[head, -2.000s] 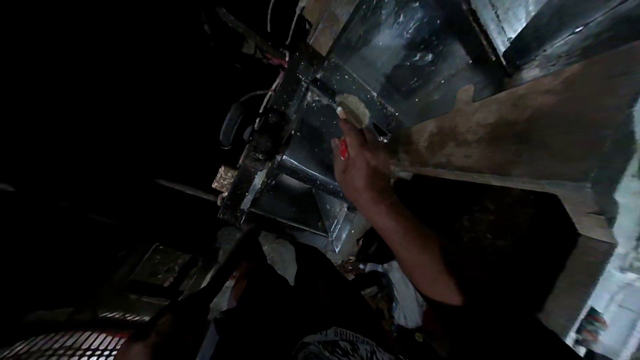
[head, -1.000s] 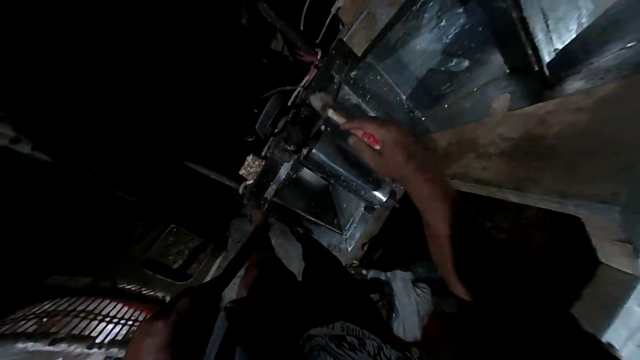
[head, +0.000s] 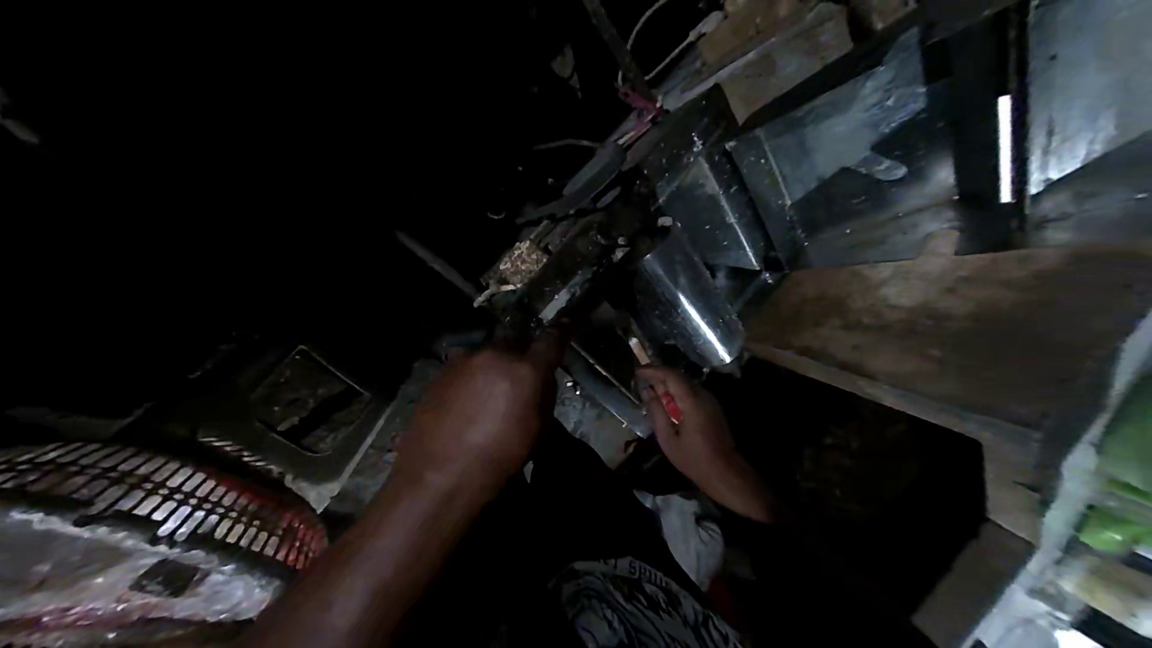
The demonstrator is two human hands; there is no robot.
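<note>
My right hand (head: 686, 416) grips a small tool with a red and pale handle (head: 668, 402); its far end points up and left into a dark gap, and its kind is hard to tell. Just above this hand sits a shiny metal cylinder (head: 688, 301), part of a dark machine (head: 585, 261). At the machine's near edge is my left hand (head: 490, 396), its fingers in shadow, so what they touch is hidden. A rough, pale brown block (head: 522, 263) rests on the machine's left side.
A plastic basket (head: 180, 499) with a slatted rim is at the lower left. On the right, a wooden board (head: 954, 315) borders a dark metal tray (head: 864, 198). Green items (head: 1120, 486) show at the right edge. Deep shadow covers the upper left.
My right hand has moved down from the machine's upper part to below the metal cylinder, still with the red-handled tool. My left hand has come up to the machine's near edge.
</note>
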